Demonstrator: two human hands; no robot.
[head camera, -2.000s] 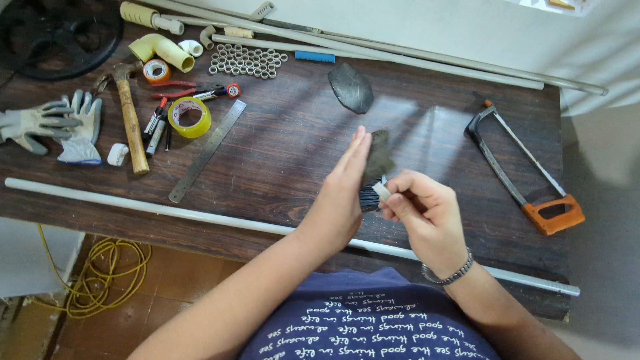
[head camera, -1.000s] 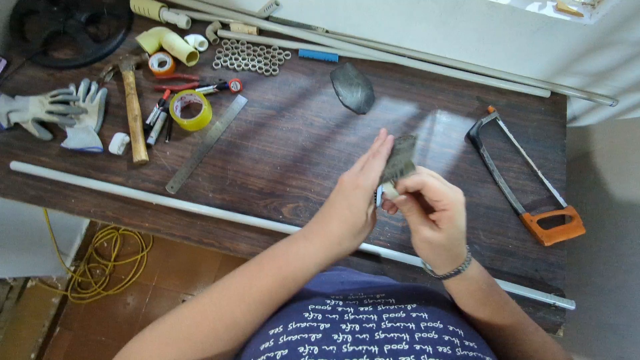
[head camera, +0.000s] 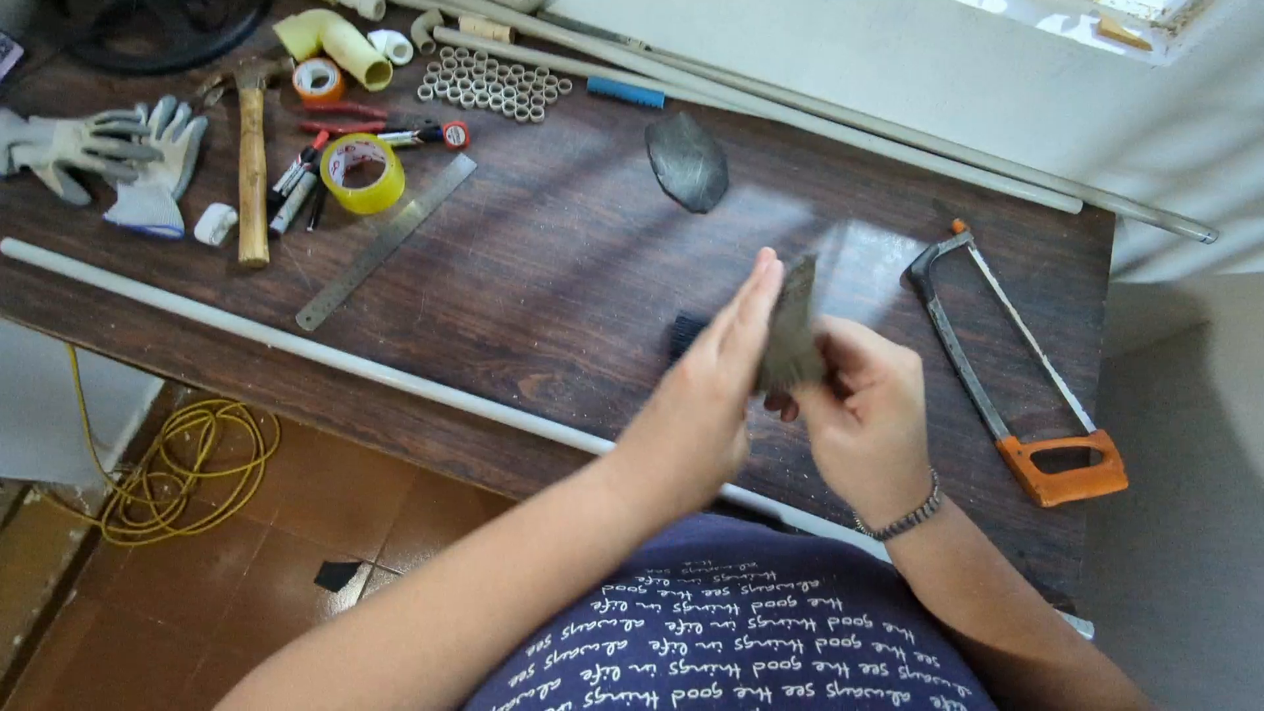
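My right hand (head camera: 864, 405) pinches the lower edge of a greenish-grey flat piece (head camera: 792, 326), perhaps sandpaper or cloth, standing on edge. Flat and with its fingers together, my left hand (head camera: 706, 395) lies against the left face of that piece. Dark bristles (head camera: 686, 334), apparently of a brush, show just behind my left hand; the rest of it is hidden. A long white plastic pipe (head camera: 395, 373) runs along the near side of the wooden table (head camera: 533, 296), passing under my forearms. Beyond my hands lies a dark, flat, pointed piece (head camera: 688, 163).
An orange-handled hacksaw (head camera: 1062, 469) lies at right. At left are work gloves (head camera: 163, 163), a hammer (head camera: 254, 178), a steel ruler (head camera: 385, 242), yellow tape (head camera: 362, 173), markers and pliers. Cut pipe rings (head camera: 494, 84) and long pipes (head camera: 790, 109) lie at the back. A yellow cable (head camera: 188, 474) is coiled on the floor.
The greenish-grey piece stays between my hands, while its angle has shifted. Dark bristles now show left of my left hand. The white bit at my right fingertips no longer shows.
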